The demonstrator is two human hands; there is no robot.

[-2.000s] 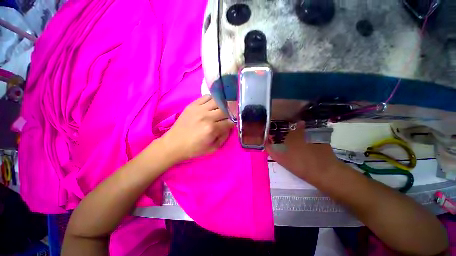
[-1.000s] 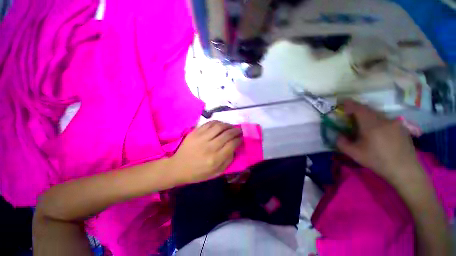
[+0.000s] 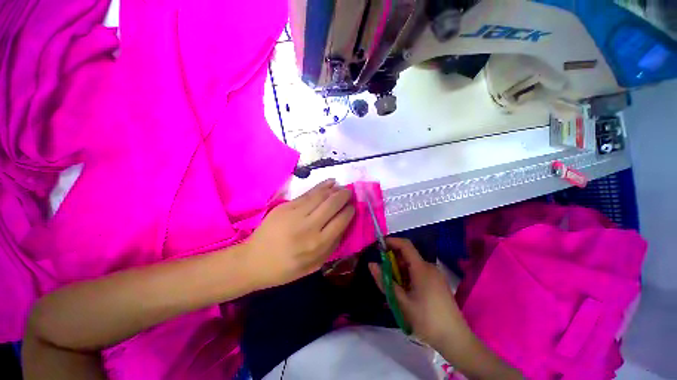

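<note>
A large bright pink garment panel (image 3: 185,148) lies left of the needle area and runs under my left hand. My left hand (image 3: 301,234) holds its near end, with a small pink strip end (image 3: 367,200) showing past the fingers at the table's front edge. My right hand (image 3: 419,293) holds the scissors (image 3: 390,286) by the green and yellow handles. The blades point up and lie at the strip end beside my left fingertips. Whether they are cutting through it cannot be told.
The white sewing machine (image 3: 512,30) with JACK lettering stands at the back. A grey ruler strip (image 3: 475,189) runs along the table edge, with a small red-and-white item (image 3: 569,174) on it. A pink heap (image 3: 553,289) lies at right. A blue slatted crate (image 3: 605,197) shows behind it.
The machine head no longer blocks the view. My right hand has picked up the scissors from the table and brought them left to the strip end. My left hand has moved to the table's front edge.
</note>
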